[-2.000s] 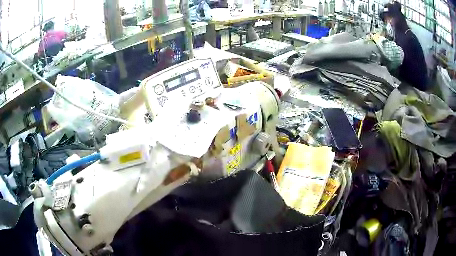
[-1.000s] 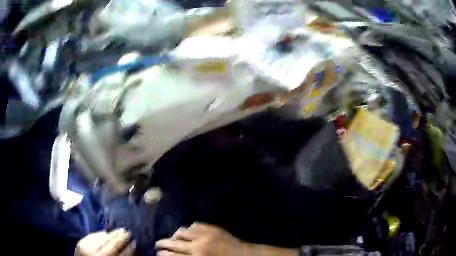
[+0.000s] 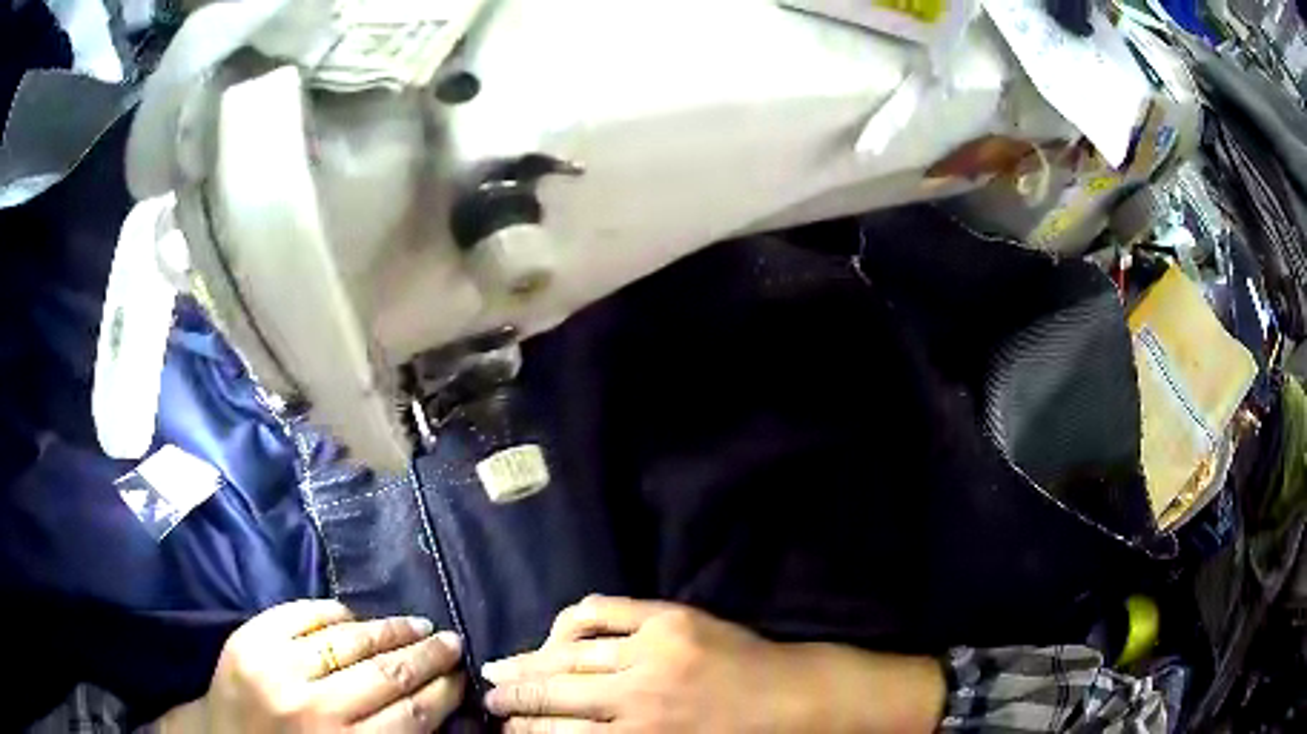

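Note:
A dark navy garment (image 3: 545, 552) lies under the off-white sewing machine head (image 3: 674, 129). A dark seam or edge runs from the needle area (image 3: 419, 416) down between my hands, with pale stitching to its left. A small white label (image 3: 513, 473) is on the cloth right of the seam, and a white tag (image 3: 169, 488) is at the left. My left hand (image 3: 337, 667) holds the cloth left of the seam, below the needle. My right hand (image 3: 638, 667) holds it just right of the seam. The fingertips nearly meet; the thumbs are not clearly visible.
A white curved guard (image 3: 132, 330) hangs at the machine's left front. Black cloth with a grey ribbed part (image 3: 1068, 394) spreads right under the machine arm. An orange-yellow notepad (image 3: 1187, 387) lies at the right. A yellow-green cylinder (image 3: 1140, 628) is lower right.
The view has tilted down toward the needle area and sharpened. Both hands, absent two seconds ago and blurred one second ago, now show on the cloth, fingertips closer together.

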